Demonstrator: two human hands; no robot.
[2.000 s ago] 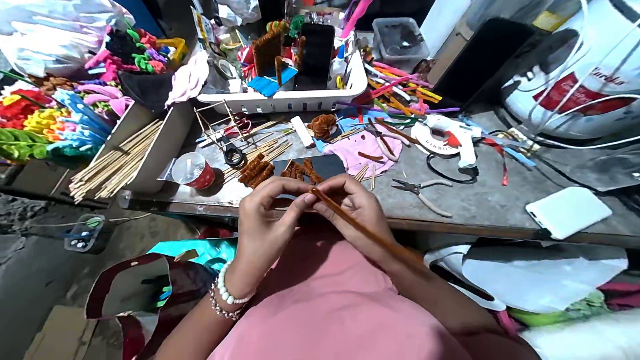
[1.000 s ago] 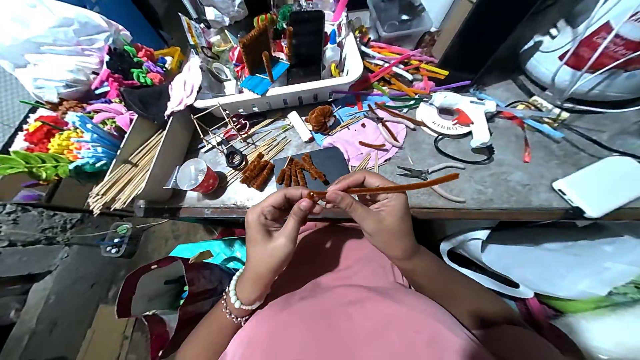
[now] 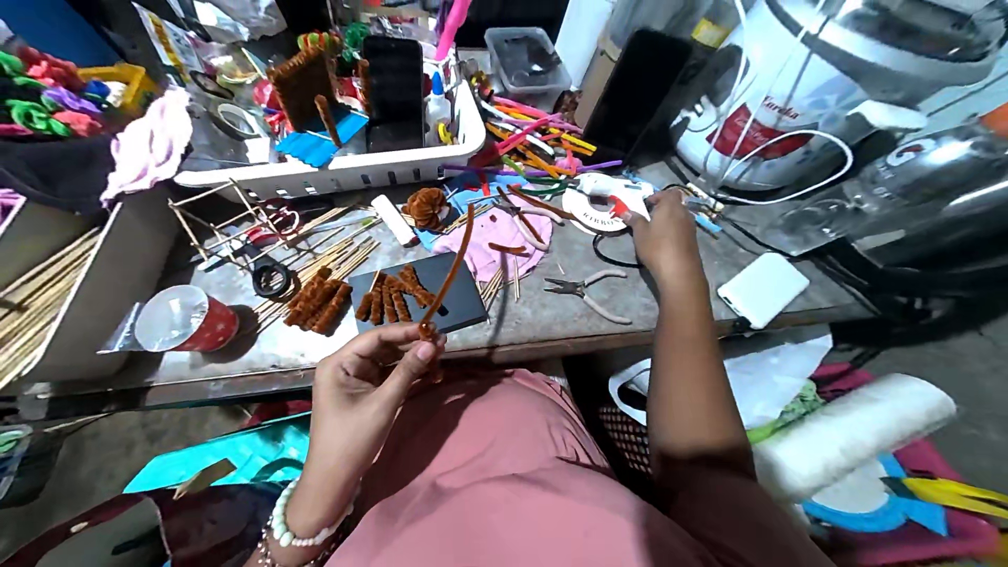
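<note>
My left hand (image 3: 374, 394) pinches a brown pipe cleaner (image 3: 455, 268) between thumb and fingertips; its free length points up over the table. Out at the right, my right hand (image 3: 668, 228) is on or beside a white hot glue gun (image 3: 622, 191), which lies by a ribbon spool (image 3: 587, 213); its fingers' grip cannot be made out. Brown fuzzy wrapped pieces (image 3: 387, 297) rest on a dark flat slab (image 3: 465, 303), with more wrapped pieces (image 3: 319, 302) to its left. Pliers (image 3: 587, 293) lie spread on the table between my hands.
A white plastic basket (image 3: 339, 175) of craft items stands at the back. Wooden sticks (image 3: 339, 256), a stick frame (image 3: 216, 216), a red-and-clear cup (image 3: 185, 319) and scissors (image 3: 264, 256) lie at left. A white power bank (image 3: 762, 290) sits right, before a large white appliance (image 3: 780, 102).
My right hand has let go of the brown pipe cleaner and moved right and forward to the glue gun. My left hand still holds the pipe cleaner, which now points upward.
</note>
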